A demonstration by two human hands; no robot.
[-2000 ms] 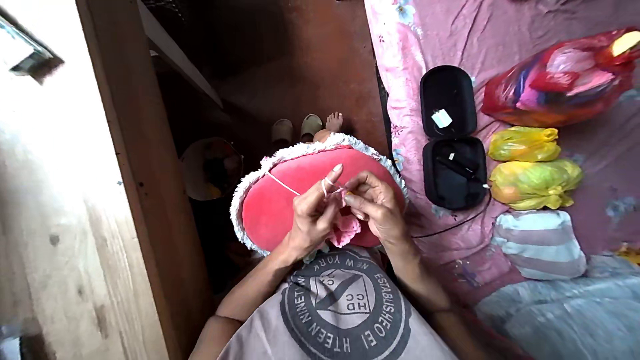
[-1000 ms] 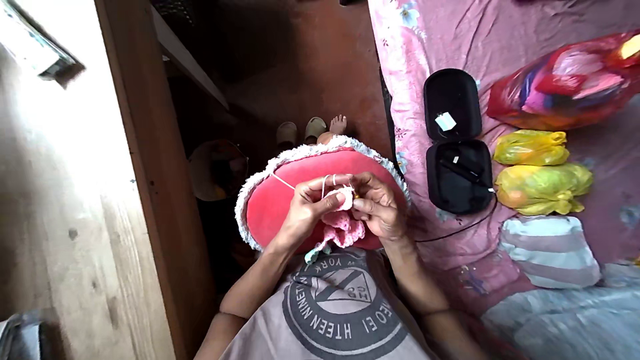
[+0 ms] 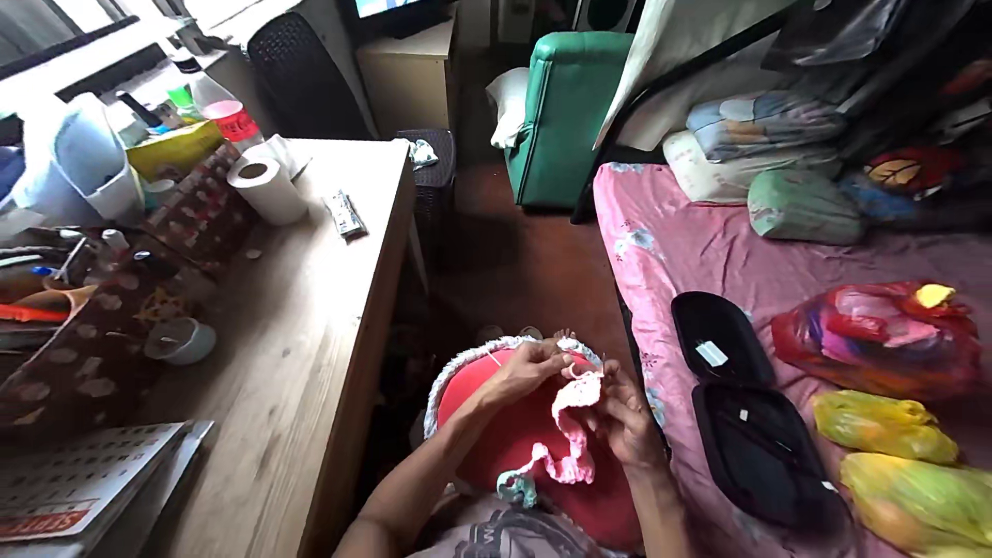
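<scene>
A strip of pink crocheted or knitted work point(image 3: 573, 434), with a pale green end, hangs from my hands over a red cushion point(image 3: 504, 418) with a white fluffy edge. My left hand point(image 3: 535, 368) pinches yarn at the top left of the strip. On its right side, my right hand point(image 3: 622, 411) holds the upper part of the strip. A thin tool seems to rise by my right fingers; its kind cannot be told. A strand of pale yarn runs up and left from my left hand.
On my left is a wooden table point(image 3: 287, 341) with a tissue roll point(image 3: 267, 190), a calendar and a patterned box. On the bed point(image 3: 682, 225) at right lie an open black case point(image 3: 759, 449), a red plastic bag point(image 3: 876, 333) and yellow bags point(image 3: 883, 426). A green armchair point(image 3: 570, 116) stands ahead.
The view has tilted up, showing more of the room. The pink strip, bunched under my hands before, now hangs out long with its green end showing.
</scene>
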